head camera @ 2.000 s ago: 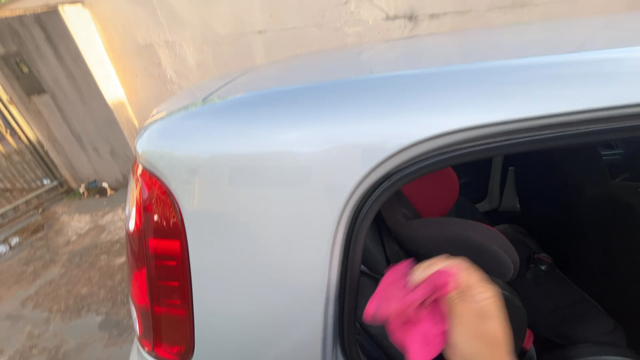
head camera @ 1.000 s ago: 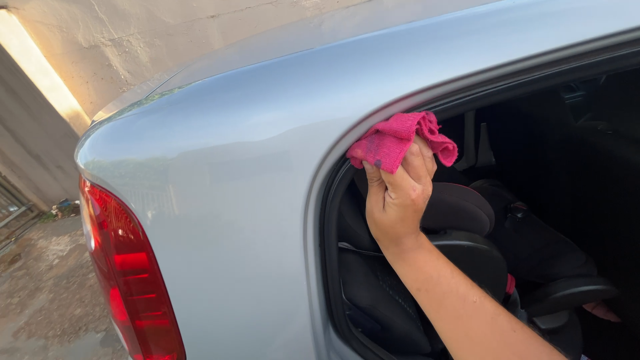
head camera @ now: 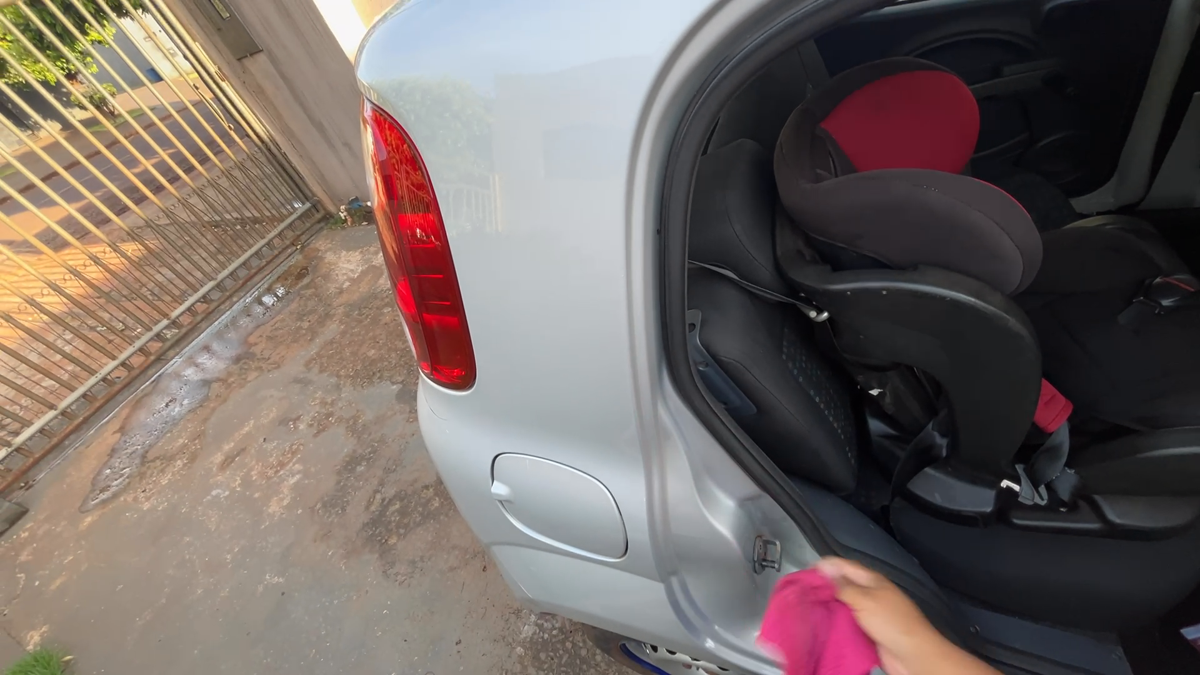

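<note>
At the bottom, right of centre, my right hand point(head camera: 886, 614) grips a pink cloth point(head camera: 814, 626), both slightly blurred. The cloth is at the lower part of the silver car's rear door frame point(head camera: 717, 511), just below the metal door striker point(head camera: 767, 553). Whether it touches the metal I cannot tell. The black rubber door seal point(head camera: 677, 281) curves up beside the opening. To the left are the fuel filler flap point(head camera: 561, 504), closed, and the red tail light point(head camera: 420, 253). My left hand is out of view.
Inside the open doorway a black and red child car seat point(head camera: 966, 328) stands on the rear bench point(head camera: 783, 366). A rear wheel point(head camera: 675, 659) shows at the bottom edge. A barred metal gate point(head camera: 141, 225) and wet, stained concrete ground point(head camera: 272, 497) lie to the left.
My right hand, with the pink cloth in it, has moved down from the upper corner of the door frame to its lower part. The view has tilted down.
</note>
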